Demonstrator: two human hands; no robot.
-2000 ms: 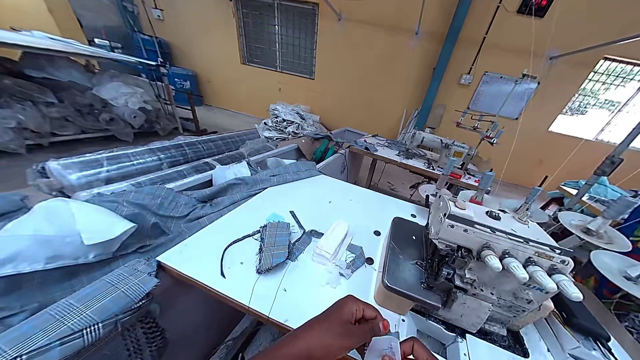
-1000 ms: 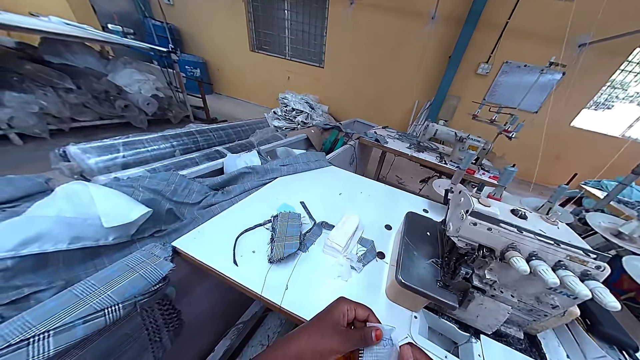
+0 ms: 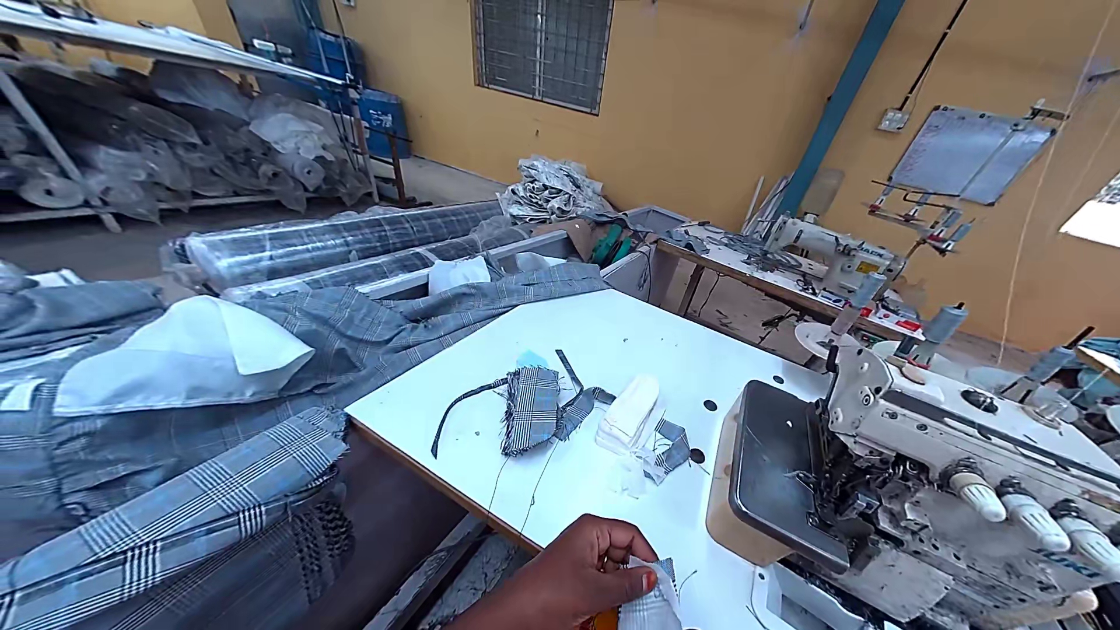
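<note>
My left hand (image 3: 588, 573) is at the bottom centre, thumb and fingers pinching a small grey plaid fabric piece with white backing (image 3: 654, 599). My right hand does not show. Beyond the hand, on the white tabletop (image 3: 525, 332), lie a plaid fabric piece (image 3: 532, 409) with dark narrow strips beside it, a stack of folded white pieces (image 3: 628, 414) and a plaid scrap (image 3: 672, 449). To the right of the hand stands an overlock sewing machine (image 3: 927, 472) with a dark plate at its left.
Plaid cloth (image 3: 175, 490) with a white piece (image 3: 188, 354) hangs at the left. Behind it are plastic-wrapped fabric rolls (image 3: 350, 245). Another sewing machine (image 3: 831, 249) stands on a table at the back right. Loose threads cross the table's front edge.
My left hand still pinches the small fabric piece. Some fingers of my right hand showed beside it in the earlier frames and are now out of sight.
</note>
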